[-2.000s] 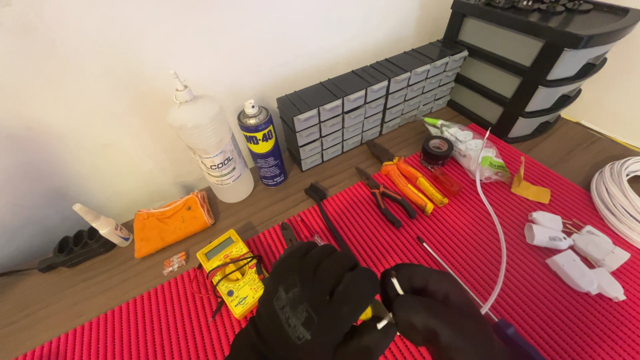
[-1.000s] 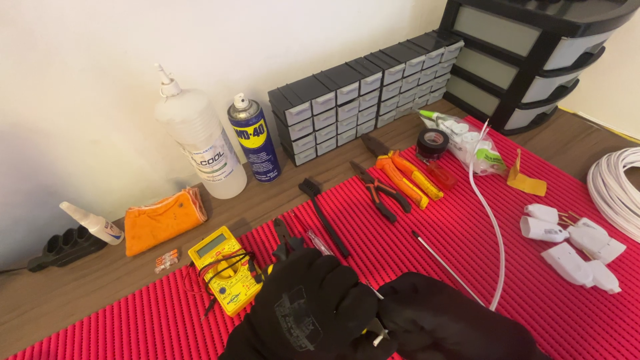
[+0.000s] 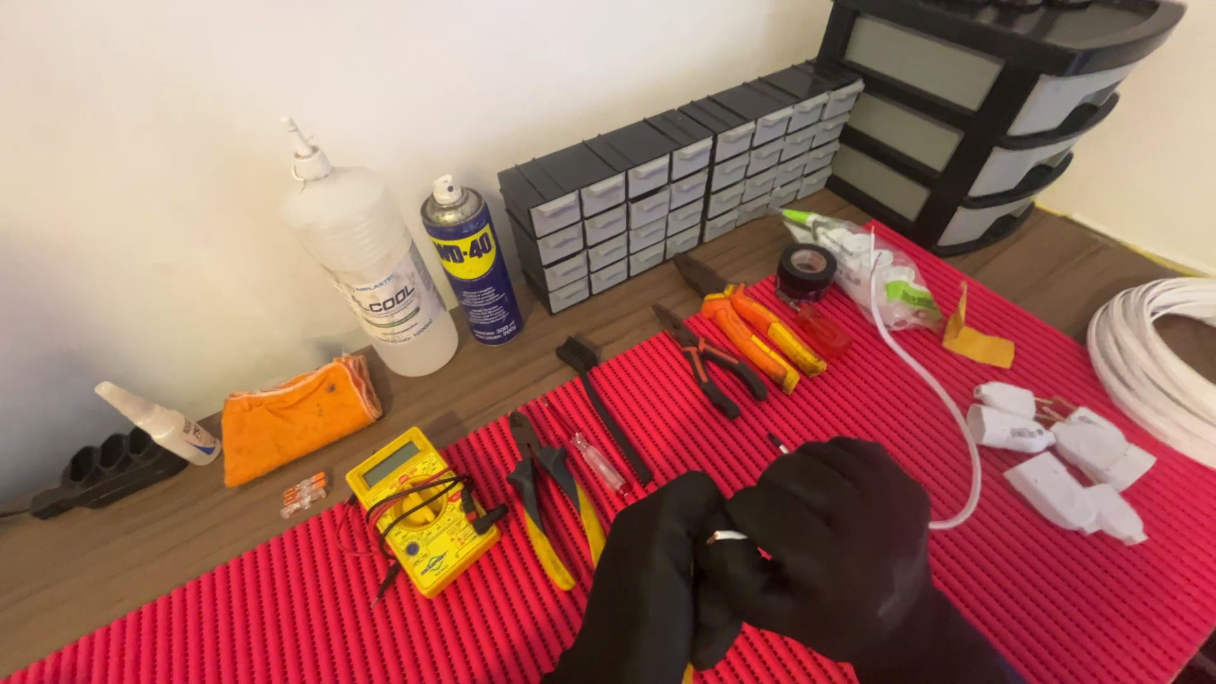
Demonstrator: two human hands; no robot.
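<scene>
My left hand (image 3: 655, 570), in a black glove, is closed at the bottom centre; a sliver of yellow handle (image 3: 688, 674) shows beneath it, the rest of that tool hidden. Touching it on the right, my right hand (image 3: 826, 541), gloved too, grips a white wire (image 3: 729, 536) whose short end pokes out between the hands. A white cable (image 3: 950, 418) curves down to the mat beside the right hand. Yellow-grey pliers (image 3: 551, 503) lie left of the hands, with a clear screwdriver (image 3: 601, 463) and black brush (image 3: 608, 413) above. A dark screwdriver tip (image 3: 778, 443) shows behind the right hand.
A yellow multimeter (image 3: 423, 513) lies left on the red mat (image 3: 237, 608). Behind stand an alcohol bottle (image 3: 380, 275), a WD-40 can (image 3: 473, 261) and small drawers (image 3: 646, 209). Pliers (image 3: 708, 361), orange-handled pliers (image 3: 760, 332), tape (image 3: 806, 274) and white plugs (image 3: 1054, 489) lie right.
The yellow-grey pliers, partly covered by my left hand earlier, now show more fully. The hands stay together, and the right hand is now raised into a fist beside the left.
</scene>
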